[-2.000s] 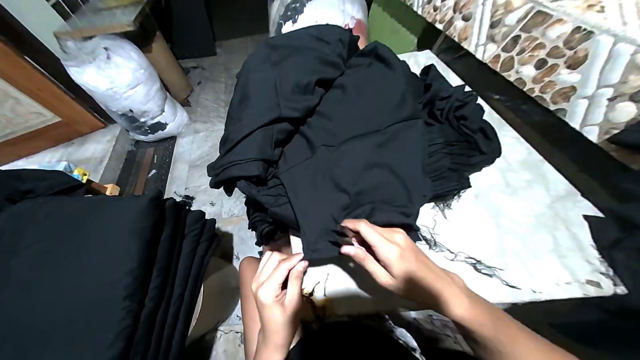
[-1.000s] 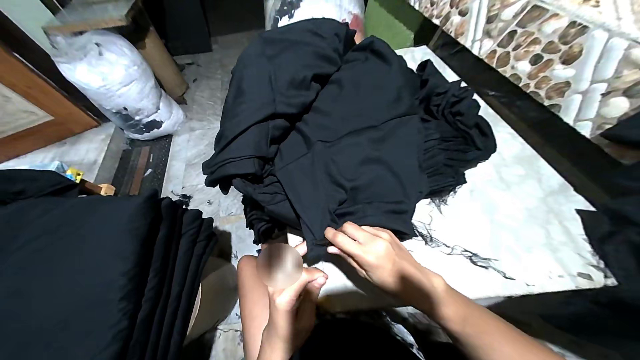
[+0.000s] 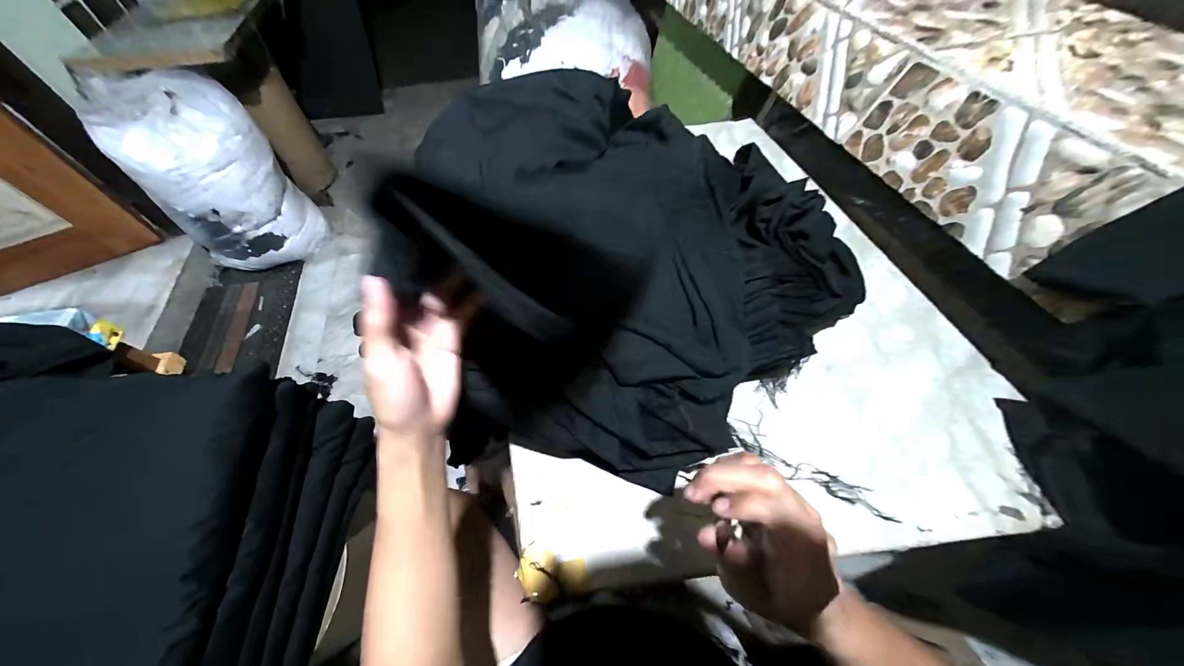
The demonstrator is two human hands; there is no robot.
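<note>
A heap of black cloth (image 3: 675, 240) lies rumpled over the far and left part of a white tabletop (image 3: 888, 388), its gathered side toward the right. My left hand (image 3: 412, 356) is raised at the cloth's left side, palm up, under a lifted, motion-blurred flap of the fabric; whether the fingers grip it cannot be told. Over the table's near edge, my right hand (image 3: 763, 532) has curled fingers and a small metallic thing, too unclear to name, between them. Loose black threads (image 3: 832, 486) lie on the tabletop near that hand.
Folded black cloths (image 3: 120, 499) are stacked at the left. Stuffed white sacks (image 3: 203, 166) stand on the floor beyond, one behind the heap. A pebble-patterned wall (image 3: 934, 139) runs along the right, with more black cloth (image 3: 1110, 407) at the right edge.
My left hand has moved up and left from the cloth's near edge, and a flap of cloth has risen with it. My right hand has come away from the cloth, toward the near right.
</note>
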